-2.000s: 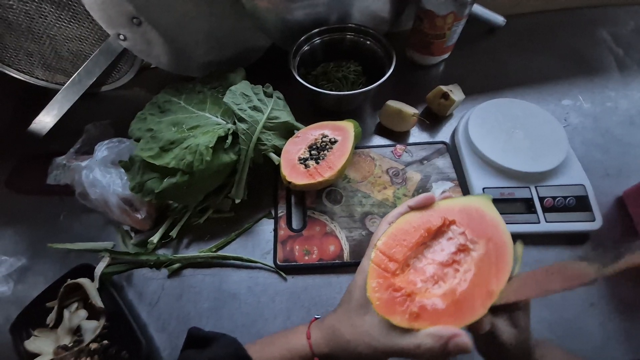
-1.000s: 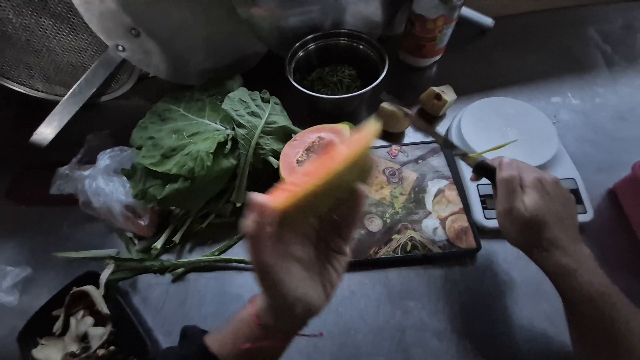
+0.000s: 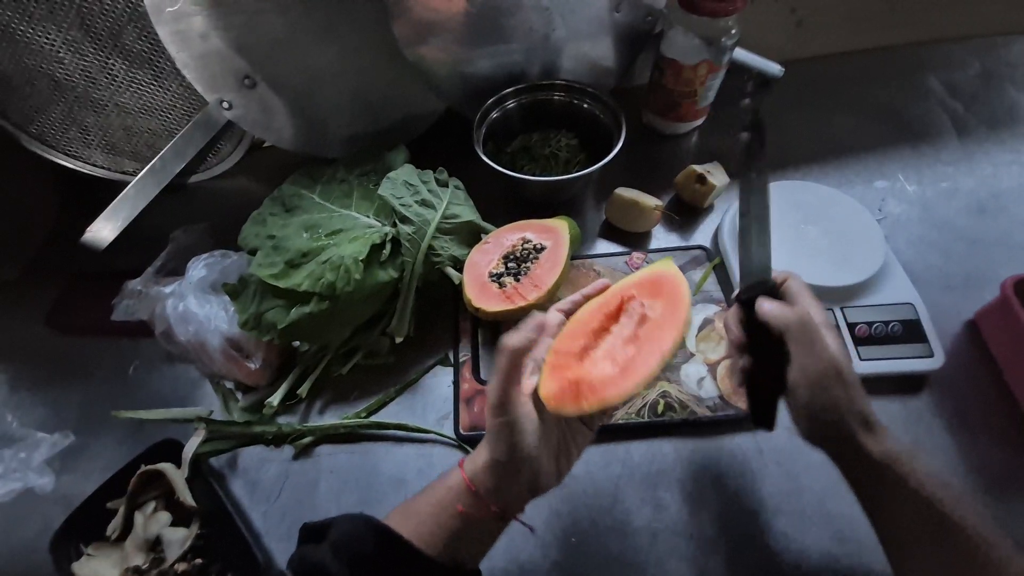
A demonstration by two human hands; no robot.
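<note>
My left hand (image 3: 532,400), with a red string at the wrist, holds a seedless papaya half (image 3: 620,340), its orange flesh facing up, above the cutting board (image 3: 640,428) printed with food pictures. A dark-handled knife (image 3: 754,208) is in my right hand (image 3: 808,360), blade pointing up, beside the digital kitchen scale (image 3: 808,232). The other papaya half (image 3: 516,268), dark seeds inside, rests cut side up at the board's upper left corner. A thin strip of green peel (image 3: 708,274) lies near the board's upper right corner.
Leafy greens (image 3: 328,232) and a plastic bag (image 3: 200,300) lie left. Behind are a metal bowl (image 3: 550,172) with chopped greens, two pale fruit pieces (image 3: 634,210), a jar (image 3: 690,72) and a large metal pan (image 3: 304,72). A dark container (image 3: 232,512) holds peels at lower left.
The held papaya half was blurred and tilted edge-on one second ago; its cut face now shows. The knife, earlier pointing leftward over the board, now points up.
</note>
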